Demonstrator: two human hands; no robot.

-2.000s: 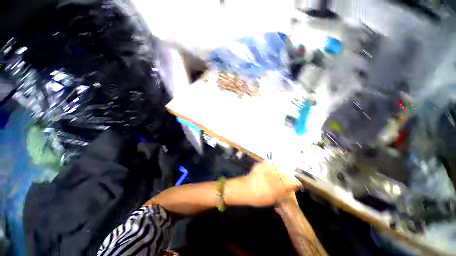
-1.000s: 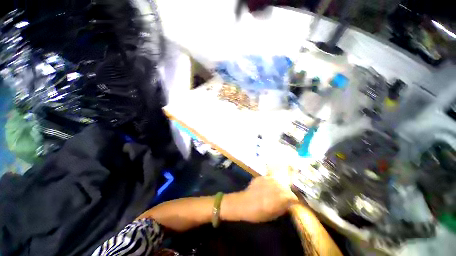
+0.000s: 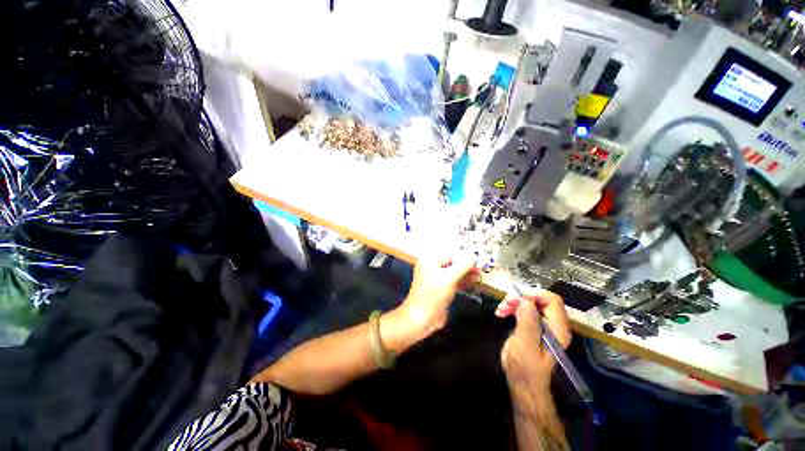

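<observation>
My left hand point(image 3: 434, 295) is at the table's front edge, just left of the small shiny metal parts point(image 3: 487, 231) under the machine head. Its fingers are bent; glare hides whether they hold anything. My right hand point(image 3: 536, 339) grips a slim pen-like tool point(image 3: 568, 368), its thin tip pointing up-left towards the metal parts. The grey slanted machine head point(image 3: 528, 157), with a yellow warning triangle, stands above them. Dark snips point(image 3: 407, 211) lie on the white table point(image 3: 340, 204) to the left.
A coppery button pile point(image 3: 353, 139) and crinkled plastic bag point(image 3: 384, 92) are behind. A turquoise strip point(image 3: 459, 179) stands beside the head. Right are a metal feed arm point(image 3: 593, 251), green-rimmed feeder bowl point(image 3: 766, 277) and blue screen point(image 3: 741, 85). Dark cloth point(image 3: 115, 339) is at left.
The view has shifted and sharpened. My hands, overlapping at the table edge before, are now apart, and the slim tool shows in my right hand.
</observation>
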